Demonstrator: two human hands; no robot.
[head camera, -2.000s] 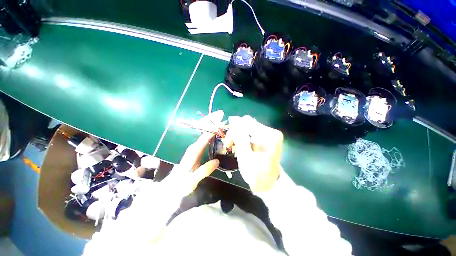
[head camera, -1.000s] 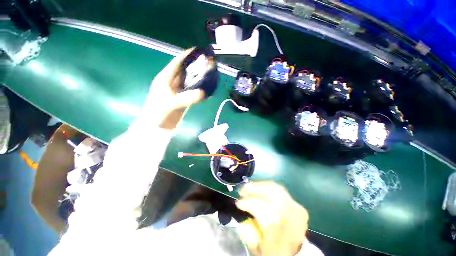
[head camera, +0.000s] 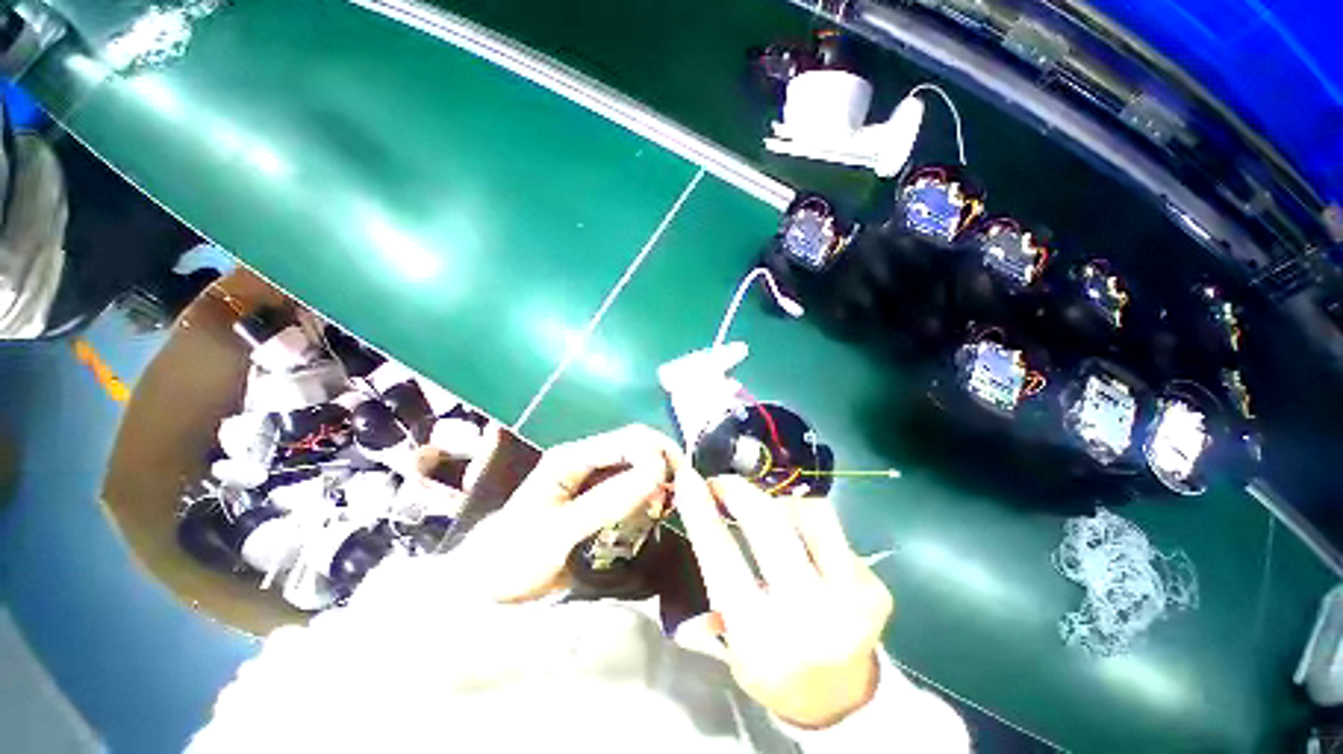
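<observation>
My left hand holds a black camera head with its open back and board up, at the bench's near edge. My right hand reaches over it, its fingertips close to my left fingers at the head's wires; whether they pinch a lead is hidden. The camera housing lies just beyond my hands, its black cup open upward. Red and yellow leads come out of the cup, and one yellowish lead sticks out to the right. Its white pigtail cable curls away behind it.
Camera heads stand in rows at the back right. Another white housing lies at the back. Tangled cable ties lie right on the green bench. A cardboard box of housings is at left. A person's sleeve shows far left.
My left hand has brought the camera head from the bench's back to the near edge. My right hand has moved up to meet it. The lead that pointed left from the cup now points right.
</observation>
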